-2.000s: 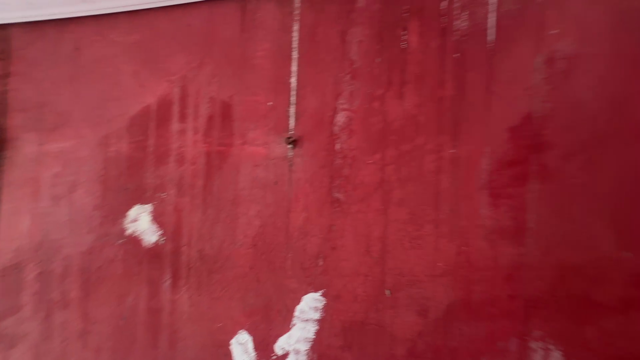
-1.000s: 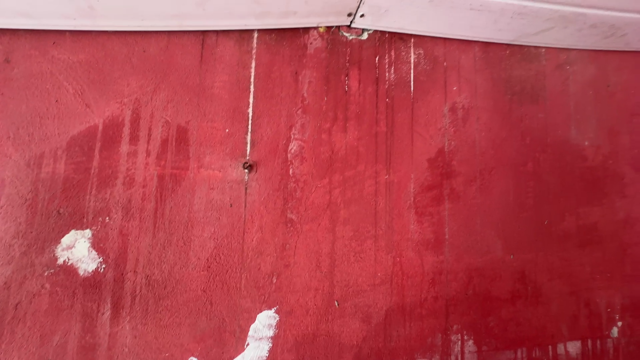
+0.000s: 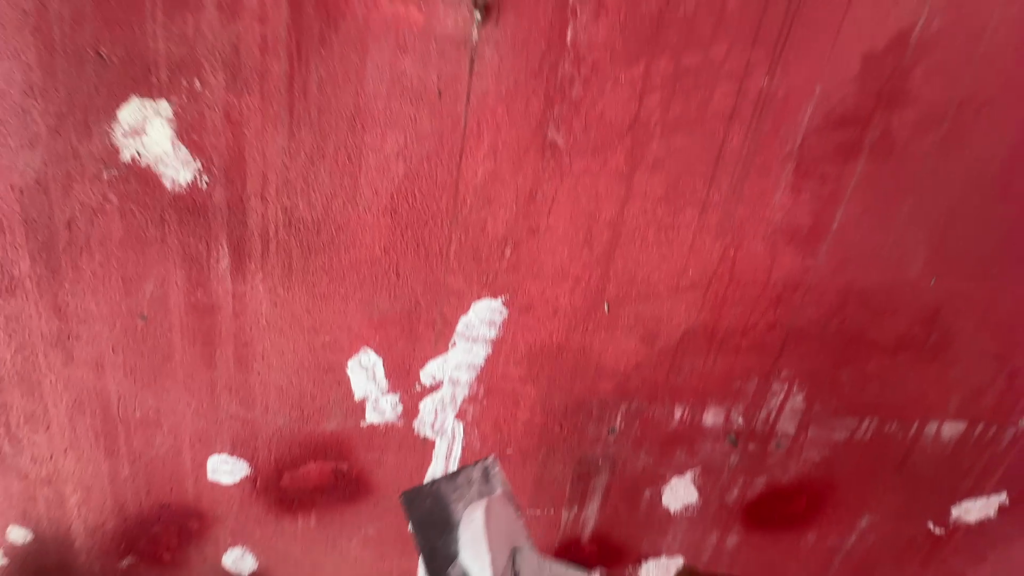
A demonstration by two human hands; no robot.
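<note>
The metal blade of a putty knife [image 3: 464,512], with some white filler on it, rises from the bottom edge against a red painted wall [image 3: 640,200]. Its upper corner overlaps the lower part of a long white filler streak [image 3: 460,368]. A shorter white patch [image 3: 372,386] lies just left of that streak. The knife's handle is out of view, and neither of my hands can be made out, so what holds the knife is hidden.
Another white patch [image 3: 156,142] marks the wall's upper left. Smaller white dabs [image 3: 228,469] are scattered low on both sides. A small hole [image 3: 480,10] with a thin crack below it shows at the top. Scuffed marks [image 3: 788,408] run across the lower right.
The view has dropped, so the pale panel edge at the top is gone and more low patches show. The putty knife blade has come into view at the bottom.
</note>
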